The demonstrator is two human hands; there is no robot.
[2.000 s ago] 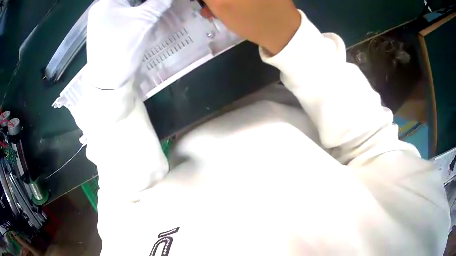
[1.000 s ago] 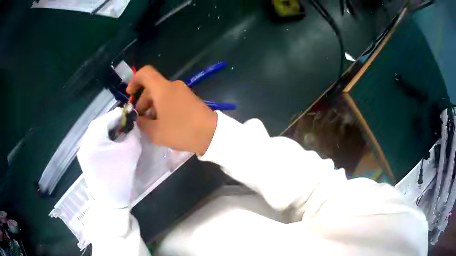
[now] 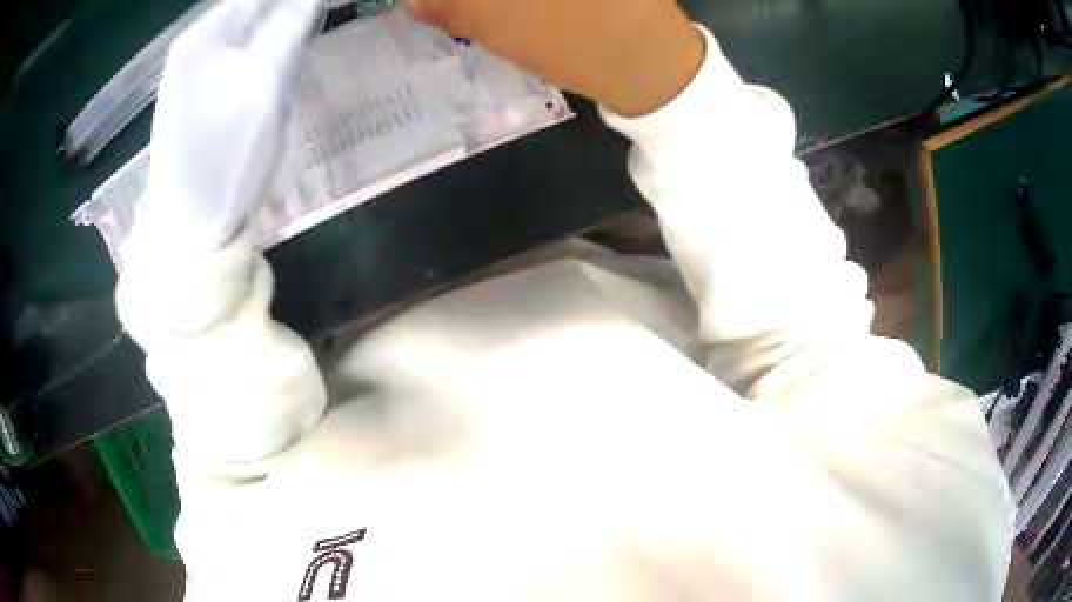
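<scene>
A long white housing shell (image 3: 388, 112) with rows of small slots lies slantwise on the dark green bench. My left hand (image 3: 235, 106), in a white glove, reaches over the shell's left part; its fingers are cut off by the top edge. My bare right hand (image 3: 576, 47) is over the shell's far right part, also cut off at the top. What either hand holds cannot be seen. A small bit of blue shows beside my right hand. A long silver strip (image 3: 124, 100) lies behind the shell at the left.
A green basket (image 3: 139, 476) is below the bench edge at left. A wooden-edged green board (image 3: 999, 223) stands at right, with stacked long parts (image 3: 1046, 441) below it. Dark cables (image 3: 982, 53) lie at the top right. My white sleeves and top fill the lower middle.
The view has tipped down, so both hands now sit at the top edge. The blue-handled cutters and the red lead between my hands are no longer visible.
</scene>
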